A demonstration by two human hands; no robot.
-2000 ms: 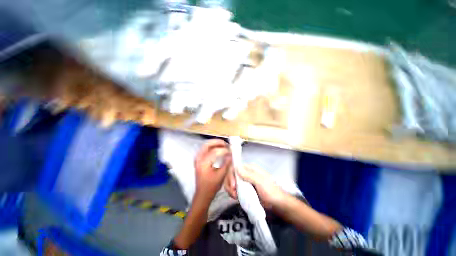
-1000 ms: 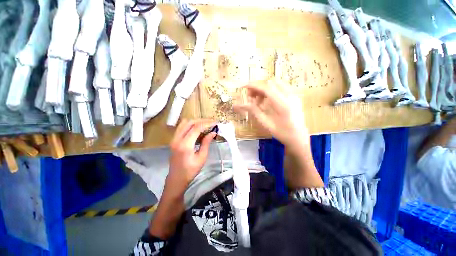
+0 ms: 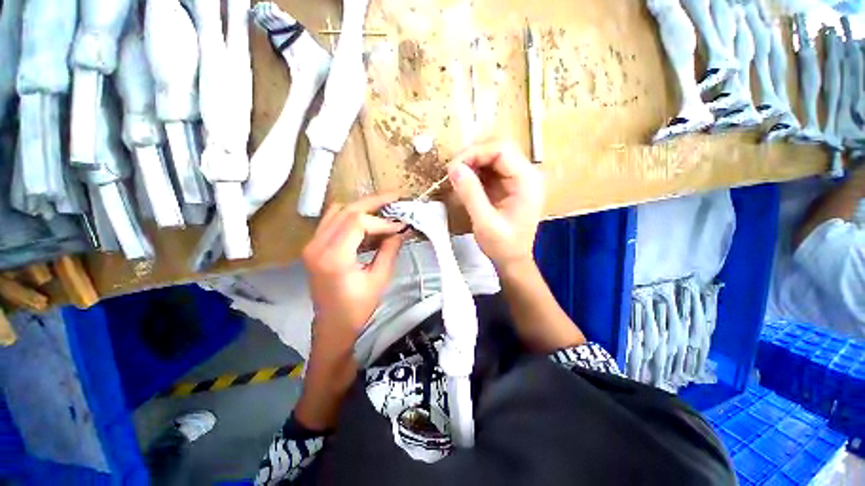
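Observation:
A white leg piece hangs below the bench edge, its square end low against the wearer's dark top. My left hand grips its dark-striped foot end between the fingertips. My right hand pinches a thin pale stick, whose tip is at or close to the foot; contact cannot be told. A small white lump lies on the stained bench area. A slim hand tool lies on the bench beyond my right hand.
White leg pieces are heaped left on the tan bench, others stand in a row right. Brown legs lie far left. Blue crates are below. A person's sleeve shows at the right edge. Black-yellow tape crosses the floor.
My right hand, over the bench a second ago, is now closer to the foot end with the thin stick visible in its fingers. My left hand still holds the foot. The view has shifted.

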